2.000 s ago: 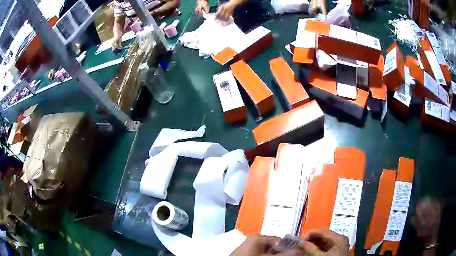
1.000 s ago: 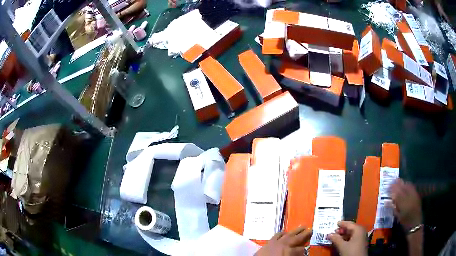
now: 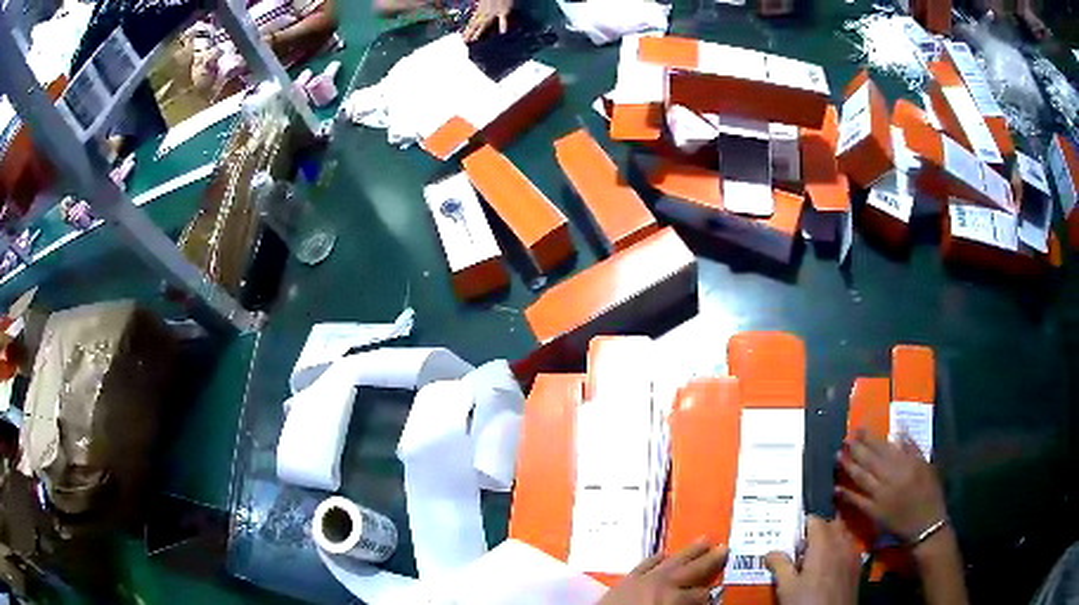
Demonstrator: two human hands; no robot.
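Note:
An orange-and-white flat carton (image 3: 771, 467) lies in front of me, with a barcode at its near end. My left hand (image 3: 669, 577) rests at the near end of the orange flap, fingers spread, cut off by the bottom edge. My right hand (image 3: 819, 572) lies on the carton's near right corner, thumb tip beside the barcode, with nothing visible held; its lower part is cut off. A fanned stack of blanks (image 3: 613, 473) lies left of the carton. A label roll (image 3: 353, 529) and curling white backing paper (image 3: 444, 473) lie further left.
Another person's hand (image 3: 893, 482) with a bracelet rests on flat blanks (image 3: 912, 378) at right. Erected cartons (image 3: 606, 296) stand beyond the stack, with more at far right. A metal post (image 3: 154, 236), clear bottle (image 3: 310, 242) and brown carton (image 3: 89, 390) are at left.
My right hand has gone from a fingertip pinch to lying lower on the carton, thumb by the barcode. My left hand stays near the flap. The other person's hand has moved left over the right blanks.

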